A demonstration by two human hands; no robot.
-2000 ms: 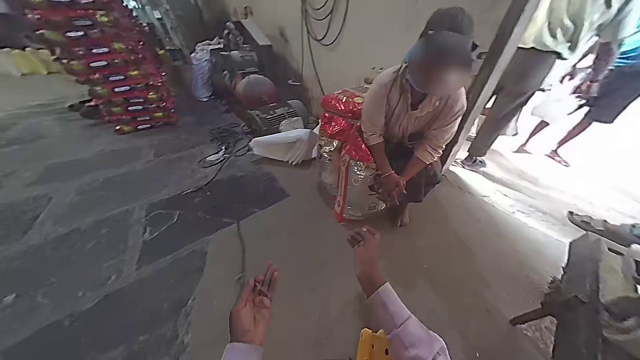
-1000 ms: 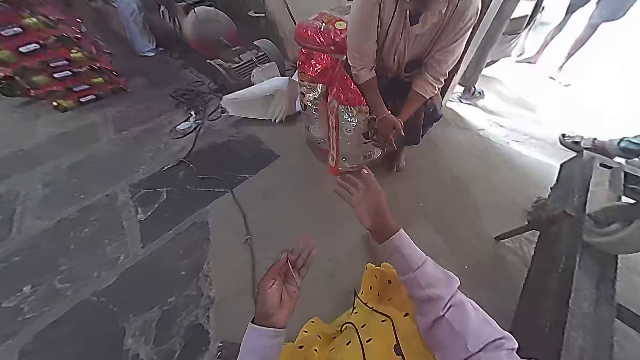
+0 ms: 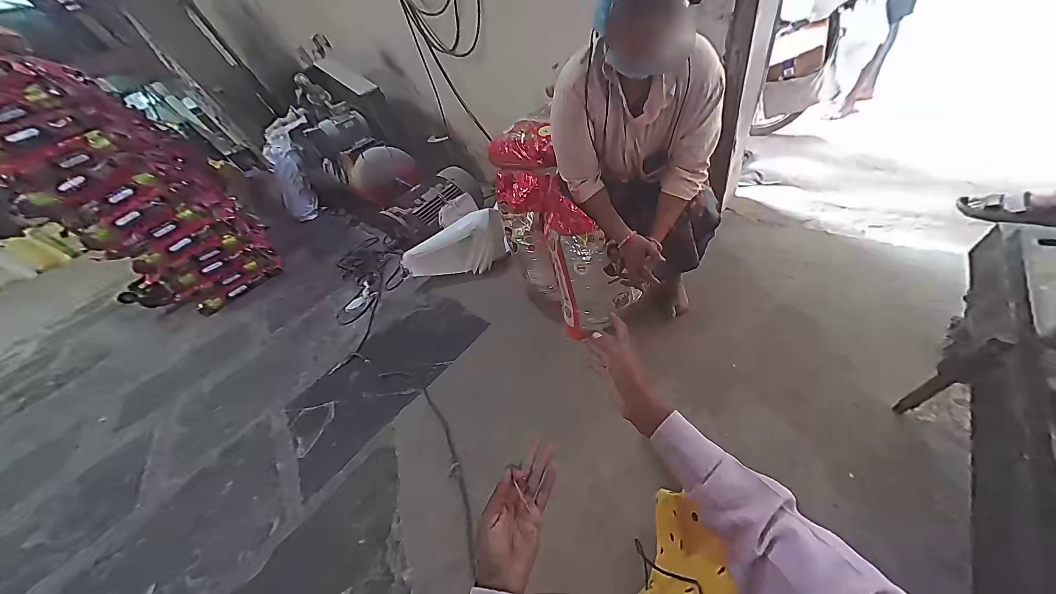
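My left hand (image 3: 513,524) is raised palm up at the lower middle, fingers apart, with what looks like a thin strand lying across the fingers; whether it is gripped is unclear. My right hand (image 3: 623,367) reaches forward with fingers spread and holds nothing visible. Its fingertips appear next to the base of a clear and red plastic-wrapped package (image 3: 584,272); contact cannot be told. A second such package (image 3: 528,223) stands just behind. Below my right sleeve lies a yellow dotted cloth (image 3: 689,549) with a dark cord over it.
A person (image 3: 639,140) squats behind the packages, hands together. An electric motor (image 3: 433,202), loose cables and a white sack (image 3: 458,243) lie near the wall. Stacked red packs (image 3: 124,181) lean at left. A dark metal frame (image 3: 1011,371) stands at right; a cable (image 3: 452,470) crosses the floor.
The view has tilted back up since one second ago, and less of the yellow cloth shows. My hands stay apart and raised, the right one reaching forward toward the packages.
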